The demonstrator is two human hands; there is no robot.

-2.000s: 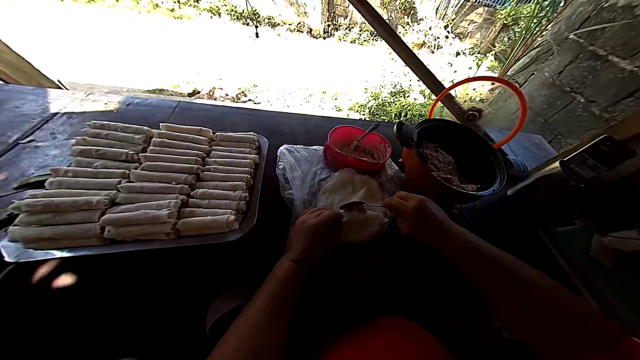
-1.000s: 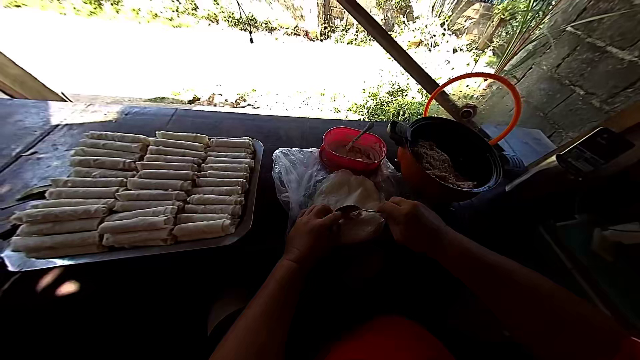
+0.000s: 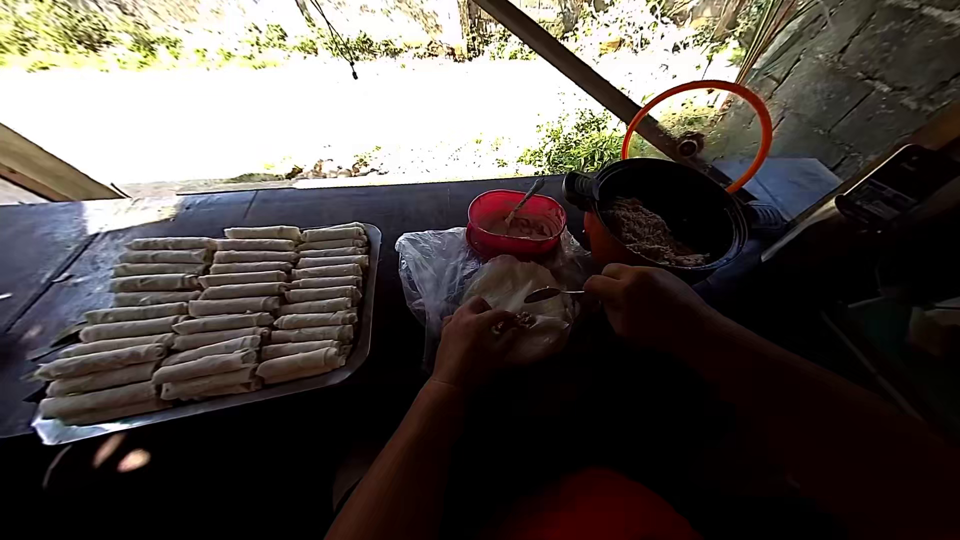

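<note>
My right hand (image 3: 637,296) holds a metal spoon (image 3: 551,293) by its handle, the bowl of the spoon over a round, thin wrapper (image 3: 499,279). My left hand (image 3: 474,341) rests at the wrapper's left front edge, its fingers by a small heap of filling (image 3: 514,322); whether they pinch anything is hard to see in the shade. Beneath and beside the wrapper lies a clear plastic bag (image 3: 427,266). Just behind stands a red plastic bowl (image 3: 517,244) of pale, moist mixture with a spoon in it. A black pot (image 3: 671,169) behind my right hand holds shredded filling (image 3: 652,234).
On the left, a metal tray (image 3: 369,300) carries many uncooked rolls in rows. An orange hoop (image 3: 766,124) rises behind the pot, near a slanting wooden post (image 3: 570,64). A dark phone-like object (image 3: 896,184) sits at the right, before a block wall (image 3: 885,67).
The spoon in my right hand has lifted away from the fingers of my left hand. Filling now shows on the wrapper by my left fingertips.
</note>
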